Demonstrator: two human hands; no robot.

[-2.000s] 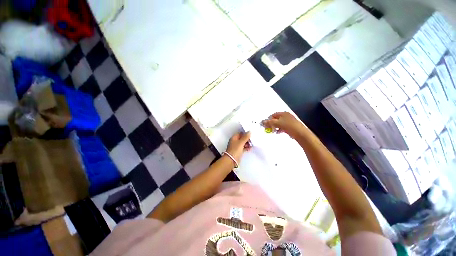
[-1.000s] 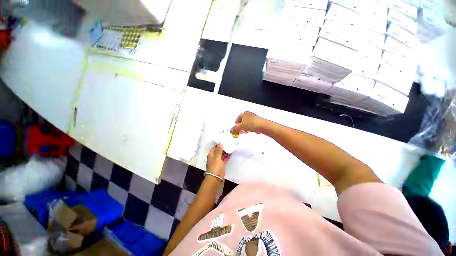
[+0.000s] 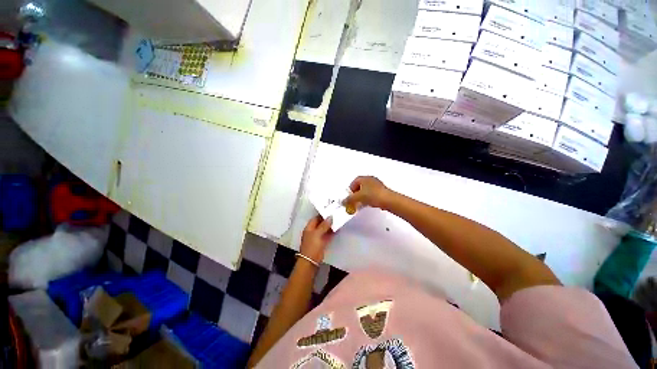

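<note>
A white retail box (image 3: 336, 210) with fine dark print lies at the front of the bench between my hands. My left hand (image 3: 315, 238) holds its near left edge. My right hand (image 3: 367, 193) is at its right side, with a round gold seal sticker (image 3: 351, 207) at the fingertips, against or just over the box. I cannot tell whether the sticker is fully on the box.
Rows of stacked white retail boxes (image 3: 497, 79) stand at the back right on a black strip (image 3: 360, 108). A seal sticker sheet (image 3: 180, 60) lies at the far left. A green sleeve (image 3: 624, 265) is at the right. Blue crates (image 3: 162, 299) and an open carton (image 3: 112, 317) are on the floor side.
The view has turned from the floor side toward the bench and stacks. The box between my hands is now clearer, and the gold sticker at my right fingertips now meets its right part in view.
</note>
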